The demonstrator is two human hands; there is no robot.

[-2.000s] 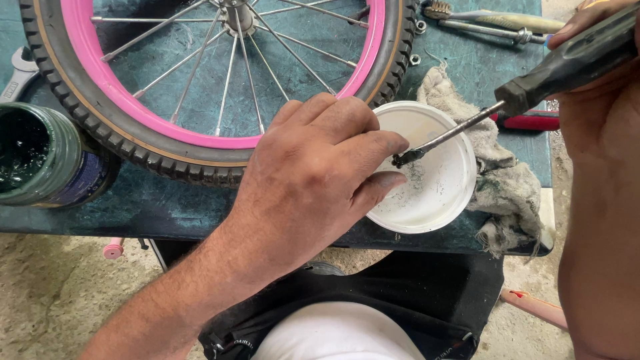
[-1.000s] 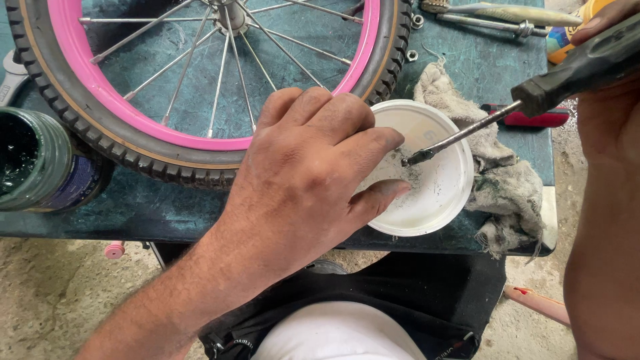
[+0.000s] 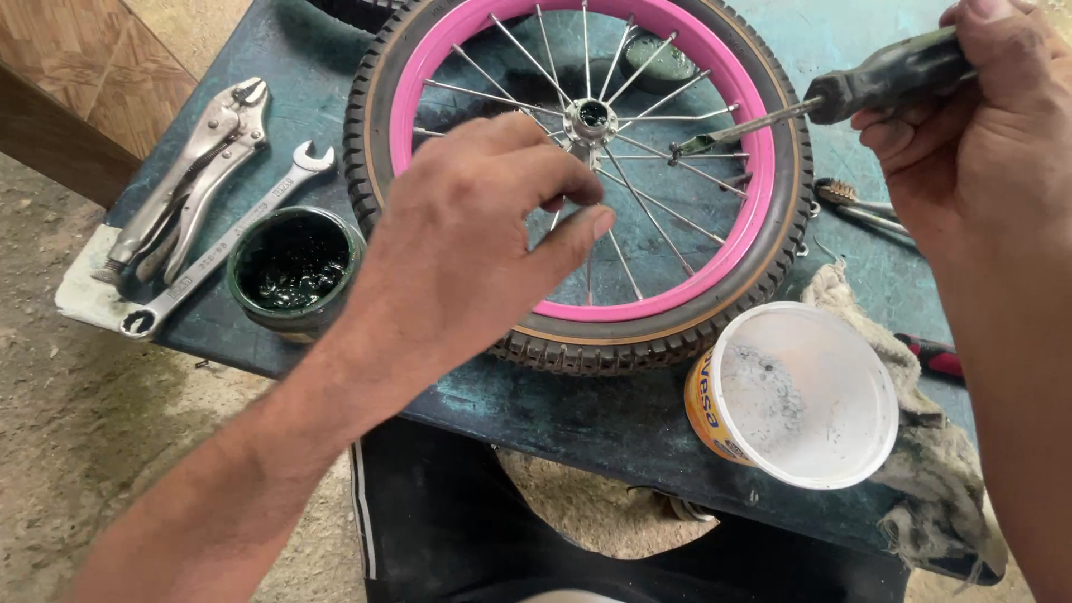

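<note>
My right hand (image 3: pixel 971 109) grips the dark handle of a screwdriver (image 3: pixel 888 75). Dark grease and a small dark bit cling to its tip, which is over the spokes of a small bicycle wheel (image 3: pixel 653 311) with a pink rim. My left hand (image 3: pixel 494 218) hovers over the wheel's near left side, thumb and forefinger apart, with nothing visible between them. Dark green grease shows in the open wheel hub (image 3: pixel 593 117). Below the wheel at the right stands a white plastic tub (image 3: pixel 808 394) with small bits inside. A jar of dark grease (image 3: pixel 293 264) is left of my left hand.
Locking pliers (image 3: pixel 197 176) and a combination wrench (image 3: pixel 230 234) lie at the table's left edge. A greasy lid (image 3: pixel 660 60) shows beneath the wheel. At the right are a brush (image 3: pixel 837 193), a grey rag (image 3: pixel 930 469) and a red-and-black handle (image 3: pixel 930 356).
Both hands have moved from the white tub to over the wheel, the screwdriver still in my right hand. The view has shifted strongly, now showing the hub and the pliers.
</note>
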